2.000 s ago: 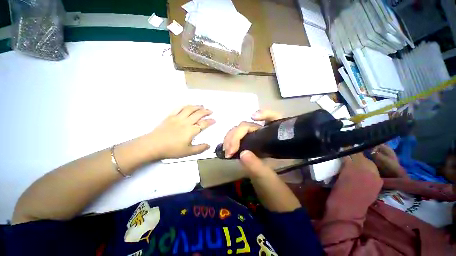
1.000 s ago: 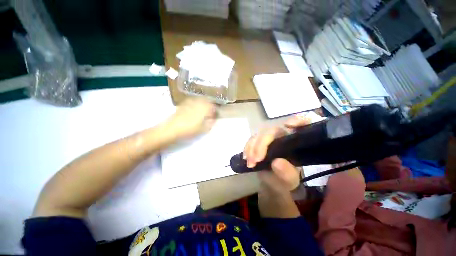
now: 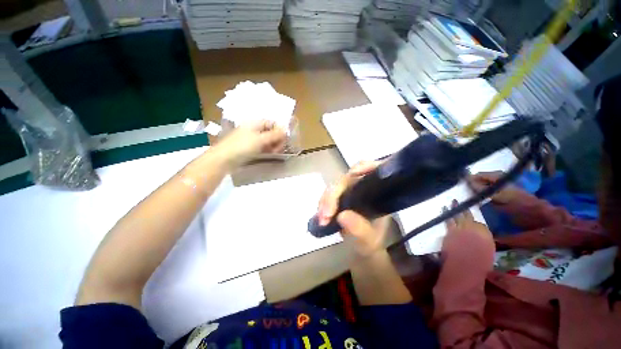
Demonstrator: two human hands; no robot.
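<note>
A flat white unit (image 3: 265, 225) lies on the bench in front of me. My right hand (image 3: 354, 211) is closed around the black electric screwdriver (image 3: 408, 176), its nose pointing down-left over the unit's right part. My left hand (image 3: 255, 140) is at the near side of the clear screw box (image 3: 293, 140), fingers bent at or over it. The fingertips are blurred, so I cannot tell whether they hold a screw. Loose white cards (image 3: 255, 102) lie fanned over the box.
A clear bag of screws (image 3: 62, 160) stands at the left by a metal post. Another white unit (image 3: 371, 131) lies right of the box on brown cardboard (image 3: 316, 82). White stacks (image 3: 235, 24) stand behind. A person in pink sleeves (image 3: 470, 262) works close at the right.
My left hand has moved from the white unit up to the screw box. The screwdriver has stayed in my right hand and its rear end is now swung upward. The view has shifted.
</note>
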